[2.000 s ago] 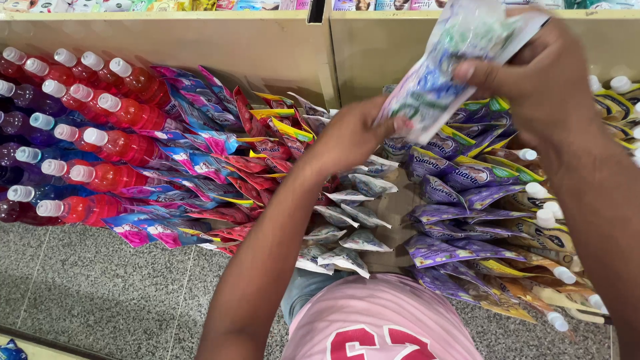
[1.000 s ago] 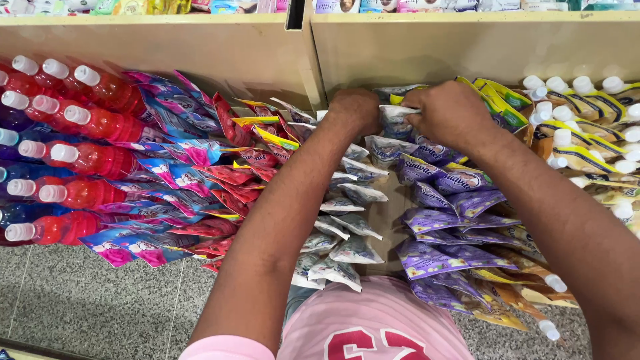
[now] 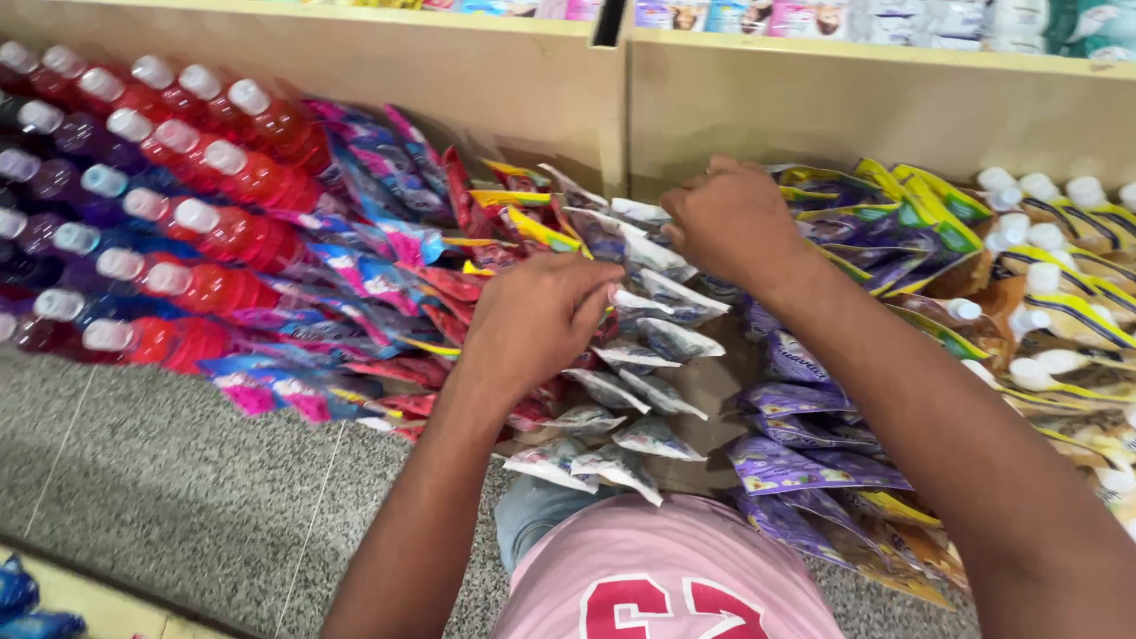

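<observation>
Rows of white-edged pouches (image 3: 658,390) stand on the shelf in front of me, between red pouches (image 3: 444,288) and purple pouches (image 3: 790,399). My left hand (image 3: 552,306) hovers over the border of the red and white-edged rows, thumb and index finger near each other; whether it touches a pouch I cannot tell. Farther back, my right hand (image 3: 732,213) is at the rear end of the white-edged pouches, its fingertips by the corner of one; its grip is hidden. Yellow-and-green-edged pouches (image 3: 923,213) lie just right of that hand.
Capped bottles of red liquid (image 3: 257,240) and blue-pink pouches (image 3: 382,257) fill the left. White-capped packs (image 3: 1065,284) crowd the right. A beige shelf panel (image 3: 532,106) rises behind, with packets along an upper ledge (image 3: 852,44). Speckled floor (image 3: 222,461) shows at lower left.
Two seconds ago both hands held up a clear-and-white pouch; one second ago they were together at the back of the row. Now they are apart, the left hand nearer my body.
</observation>
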